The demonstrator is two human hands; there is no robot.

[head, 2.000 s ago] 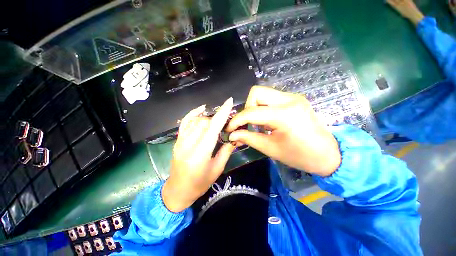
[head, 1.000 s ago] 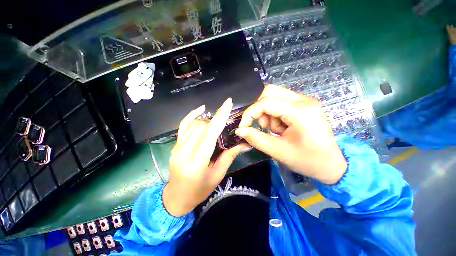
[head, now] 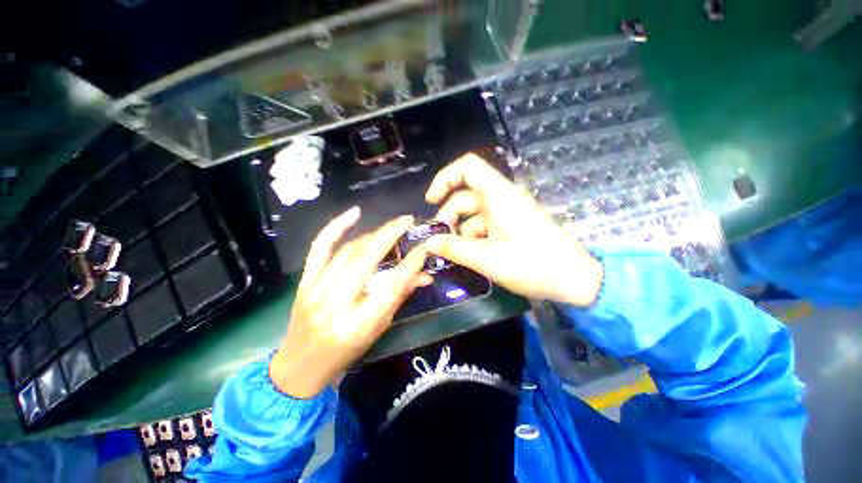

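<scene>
A small watch case (head: 422, 236) with a dark face and pinkish rim is held between both hands, in front of the black box (head: 331, 226). My left hand (head: 345, 292) grips its left and lower side, fingers spread. My right hand (head: 510, 241) touches its right side with thumb and fingertips; whether it holds a separate small part cannot be told. Another watch-shaped outline with a pinkish rim (head: 377, 141) lies on top of the box. A glossy dark panel (head: 456, 294) lies just below the hands, partly covered by them.
A clear guard (head: 321, 104) stands behind the box. A white crumpled patch (head: 297, 170) lies on the box. A black compartment tray (head: 180, 255) holds several cases (head: 112, 288) at left. A clear blister tray (head: 605, 141) is at right. A lower parts tray (head: 175, 443) and small dark piece (head: 745, 186) also show.
The view has shifted, so the bench things appear further right and lower. The watch case is tilted differently between the hands, and more of the glossy panel shows below them. The other person's hand has left view.
</scene>
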